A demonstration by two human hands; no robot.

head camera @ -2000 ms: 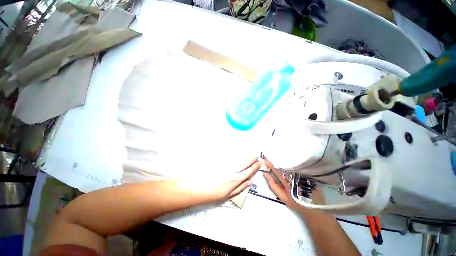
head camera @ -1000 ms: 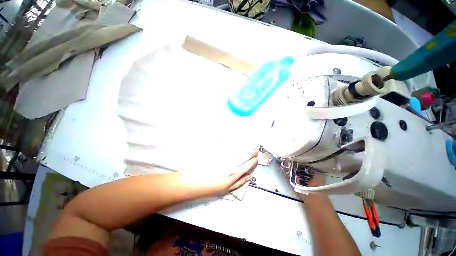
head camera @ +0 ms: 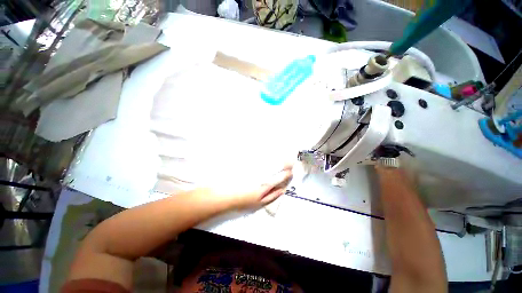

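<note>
A large pale garment panel [head camera: 171,137], washed out to white, lies on the table with its pleated edge at the left. My left hand [head camera: 269,190] lies flat on the cloth just left of the presser foot and needle [head camera: 304,155]. A small beige piece [head camera: 271,209] shows under its fingers. My right forearm reaches up right of the needle; my right hand [head camera: 390,169] is mostly hidden behind the knob and arm of the white sewing machine [head camera: 441,134], so its fingers cannot be seen.
A turquoise bottle-shaped piece [head camera: 288,80] and a beige strip [head camera: 240,66] lie behind the work. Cut pieces [head camera: 80,109] lie at the far left. A teal arm [head camera: 420,26] hangs above the machine, and a pale tub [head camera: 458,51] stands behind.
My right hand has moved from beside the needle to behind the machine head, further right. My left hand stays on the cloth. The view has shifted; the orange-handled tool no longer shows.
</note>
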